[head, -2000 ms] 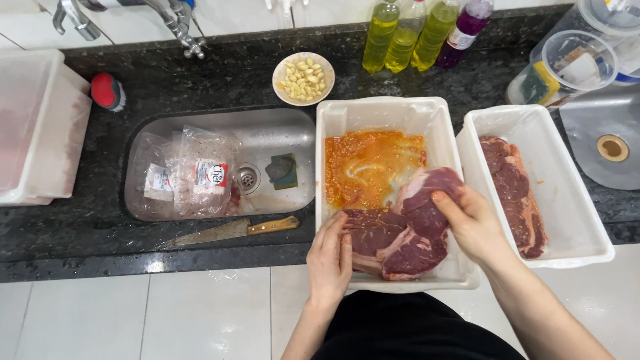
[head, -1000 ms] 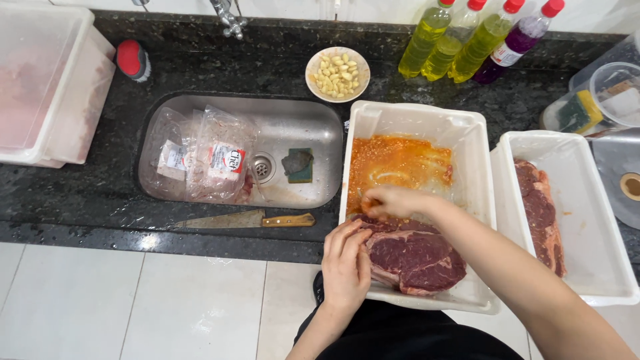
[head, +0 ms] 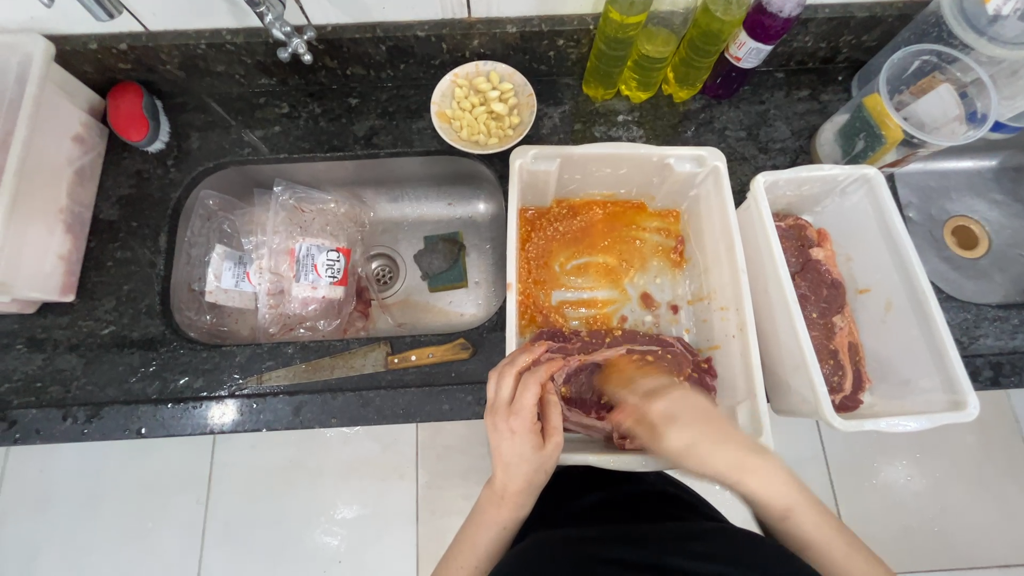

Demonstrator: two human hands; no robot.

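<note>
A slab of raw red meat point(head: 592, 348) lies in the near part of a white plastic tub point(head: 740, 320). Orange marinade point(head: 592, 248) with minced bits coats the tub's floor beyond it. My left hand point(head: 524, 408) rests at the meat's left edge, fingers bent over it; whether it grips is unclear. My right hand point(head: 660, 408), motion-blurred, is on top of the meat, and orange marinade shows at its fingers. To the right, a second white tub point(head: 920, 320) holds a long piece of raw meat point(head: 820, 308).
A knife point(head: 344, 364) lies at the counter's front edge. The steel sink point(head: 448, 176) holds plastic packaging point(head: 308, 264) and a sponge point(head: 444, 262). Behind are a bowl of peeled garlic point(head: 484, 108), several bottles point(head: 656, 52) and a clear container point(head: 928, 100). A brush point(head: 138, 116) and lidded box point(head: 48, 184) are left.
Two seconds ago my right hand held up part of the meat; the meat now lies flat. My right hand has moved from the marinade onto the meat since the last frame.
</note>
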